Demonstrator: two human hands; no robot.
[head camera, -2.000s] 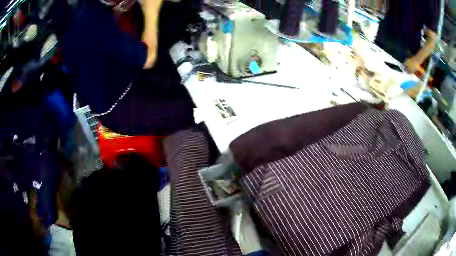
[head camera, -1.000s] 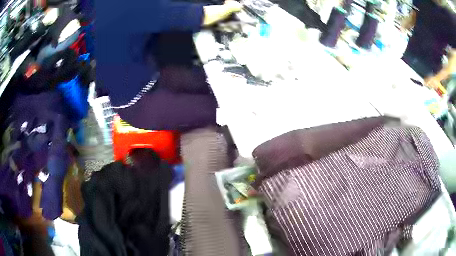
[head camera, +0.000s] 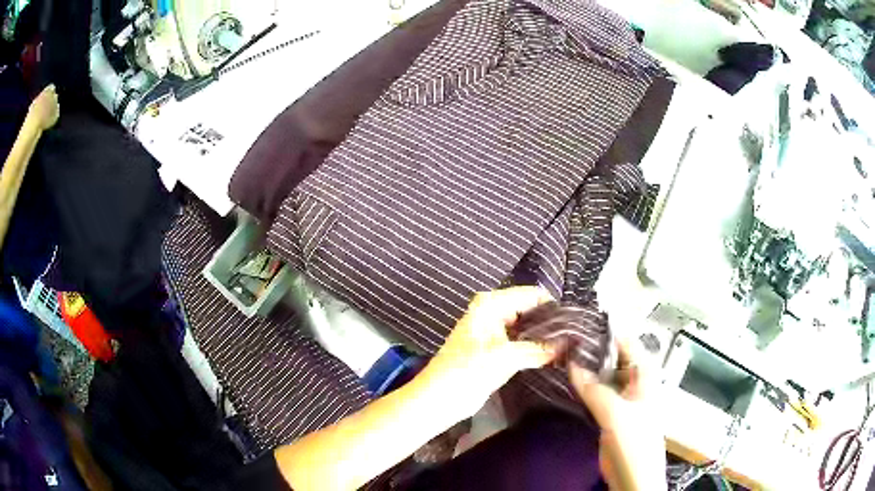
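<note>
A small folded striped knit piece (head camera: 576, 336), dark maroon-brown with thin white lines, is between my hands at the table's near edge. My left hand (head camera: 494, 336) grips its left side with the fingertips. My right hand (head camera: 619, 384) grips its lower right side. The large striped garment (head camera: 461, 173) lies on the table just beyond my hands, with a plain dark panel (head camera: 336, 105) under its left side. A twisted striped part (head camera: 595, 225) lies just above the held piece. The overlock machine (head camera: 748, 192) is at the right.
A grey parts box (head camera: 223, 273) is left of the garment. More striped cloth (head camera: 264, 369) hangs below it. A grey scrap recess (head camera: 712, 382), yellow snips (head camera: 804, 410) and scissors (head camera: 842, 460) are at lower right. A neighbouring machine (head camera: 197, 38) and another person's arm (head camera: 24, 158) are at left.
The view has swung right and down, so the garment appears farther left and the overlock machine shows. Both my hands have come into view, holding the small striped piece.
</note>
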